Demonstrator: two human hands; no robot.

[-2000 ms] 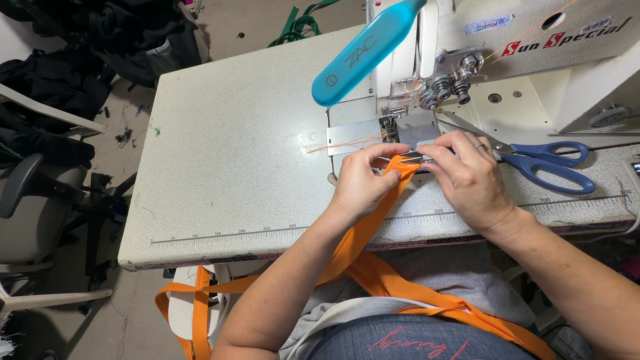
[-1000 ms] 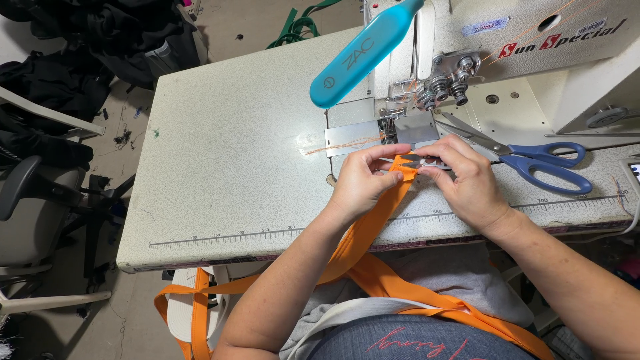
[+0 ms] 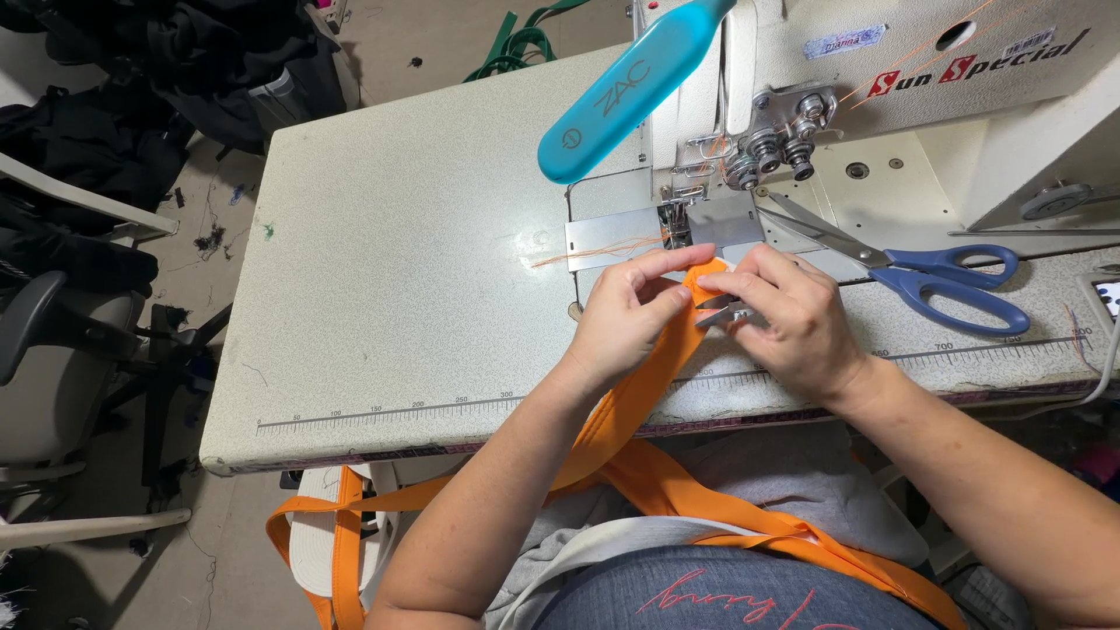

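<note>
Between my two hands is the end of an orange fabric strip (image 3: pixel 643 376), which runs down across my lap. My left hand (image 3: pixel 637 306) pinches it between thumb and fingers. My right hand (image 3: pixel 787 306) grips small metal thread snips (image 3: pixel 726 312), their blades at the strip, and its fingertips touch the strip's end. Just beyond the hands lie the needle area and metal plates (image 3: pixel 612 238) of a sewing machine (image 3: pixel 927 70), with orange threads trailing left over them. Blue-handled scissors (image 3: pixel 949 289) rest to the right of my right hand.
A teal lamp-like piece (image 3: pixel 630 92) juts over the worktable (image 3: pixel 394 262), which has a printed ruler along its front edge. Green strips (image 3: pixel 516 48) lie behind it. At left are a chair (image 3: pixel 61 385) and dark cloth (image 3: pixel 79 149). A cable hangs at the right edge.
The snips show more plainly beneath my right fingers, and the strip's end has turned in my fingertips. Both hands stay near the same place in front of the needle area.
</note>
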